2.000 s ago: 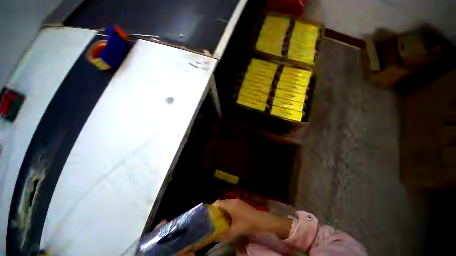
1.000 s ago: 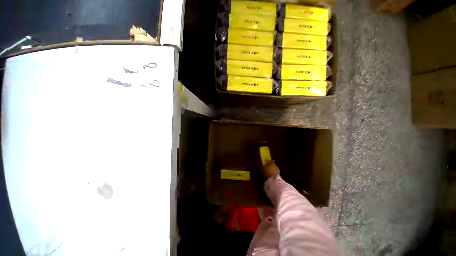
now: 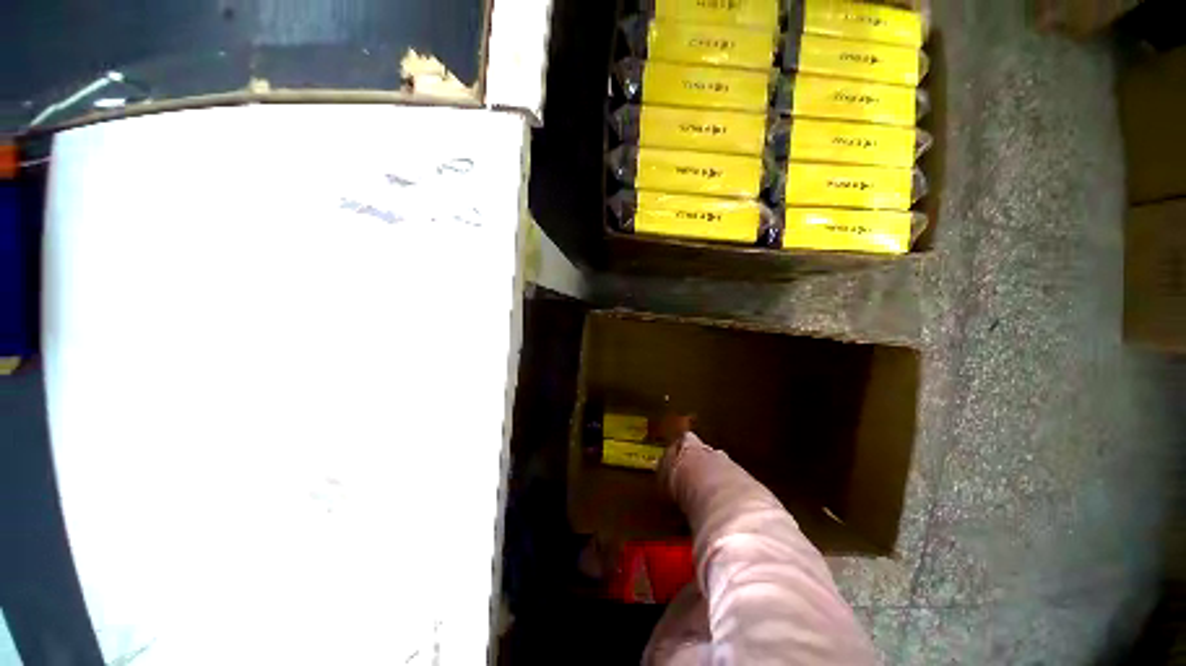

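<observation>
My right hand [image 3: 672, 427], small and dim at the end of a pink sleeve, is down inside an open brown carton [image 3: 878, 449] on the floor. Its fingers are at the right end of a yellow product box [image 3: 626, 427] and appear to hold it. This box lies against the carton's left side, right beside a second yellow product box [image 3: 630, 454]. The sleeve's cuff covers part of the second box's right end. My left hand is not in view.
A filled carton [image 3: 728, 255] with two columns of yellow boxes stands beyond the open one. The white bench [image 3: 286, 351] is at left, a red stool [image 3: 657, 572] below the open carton. Brown cartons [image 3: 1158, 260] stand at far right. A blue object [image 3: 18, 267] sits at the left edge.
My right hand brought the box from the bench side down into the carton, then moved it left and turned it beside the other box. The view swung towards the cartons.
</observation>
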